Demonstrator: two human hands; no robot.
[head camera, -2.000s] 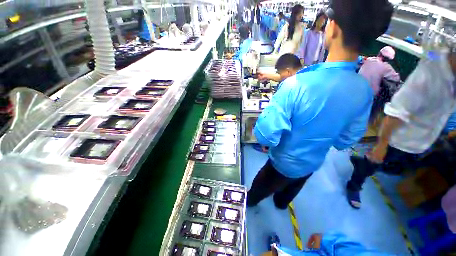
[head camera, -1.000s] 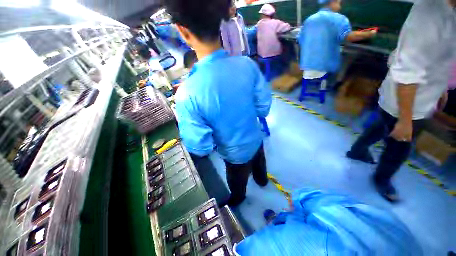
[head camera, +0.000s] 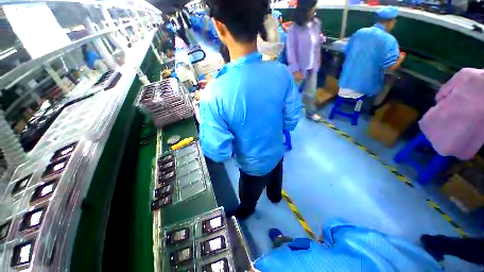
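Neither of my hands is in view. A blue sleeve or smock (head camera: 350, 249) fills the bottom edge right of centre; whose it is I cannot tell. The nearest clear tray (head camera: 192, 228) lies on the green bench and holds dark phone units (head camera: 214, 223) with white squares, cut off below. A second tray (head camera: 192, 172) behind it has several units in its left column and bare pockets at right. A yellow object (head camera: 182, 143) lies just beyond it.
Units lie in trays (head camera: 79, 175) on the upper shelf at left. A tray stack (head camera: 165, 103) stands farther along. A person in blue (head camera: 255, 117) stands beside the bench. Others sit or walk at right. Blue stools (head camera: 347, 109), cardboard boxes (head camera: 392, 122) and floor tape (head camera: 297, 212) are on the floor.
The view has swung right from the shelf toward the aisle. The person in the light shirt at right has walked out, except for a dark leg low at right. The blue cloth below has come further into view.
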